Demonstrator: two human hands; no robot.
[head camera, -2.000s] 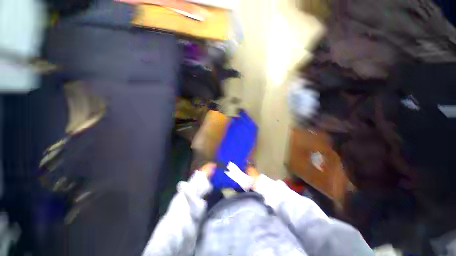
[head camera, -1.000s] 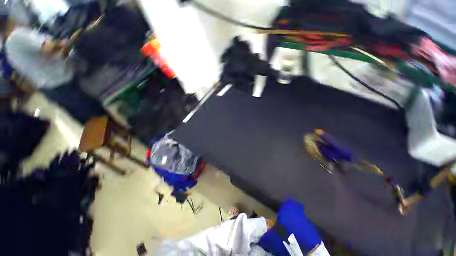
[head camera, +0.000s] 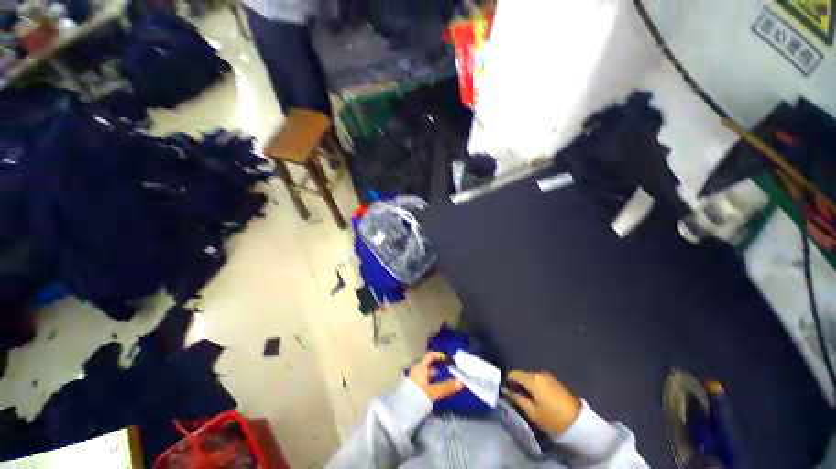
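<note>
A bundle of blue cloth (head camera: 448, 341) is held close to my body at the bottom centre, with a white slip (head camera: 477, 374) lying over it. My left hand (head camera: 434, 377) grips the blue cloth from its left side. My right hand (head camera: 547, 400) is at the right of the slip, fingers bent around something small and dark that I cannot make out. The steam iron (head camera: 700, 417) rests on the dark pressing table (head camera: 577, 298), right of my right hand.
Black cloth (head camera: 623, 147) and a clear jar (head camera: 710, 220) are at the table's back. A plastic-wrapped bundle (head camera: 396, 243) and wooden stool (head camera: 300, 135) stand on the floor. Dark cloth piles (head camera: 119, 201) lie left; a red basket (head camera: 220, 444) is lower left. A person's legs (head camera: 289, 69) show behind the stool.
The view has swung left, bringing in more floor and dark piles. The blue cloth is now bunched closer to my body, and both hands show clearly. The iron appears lower right.
</note>
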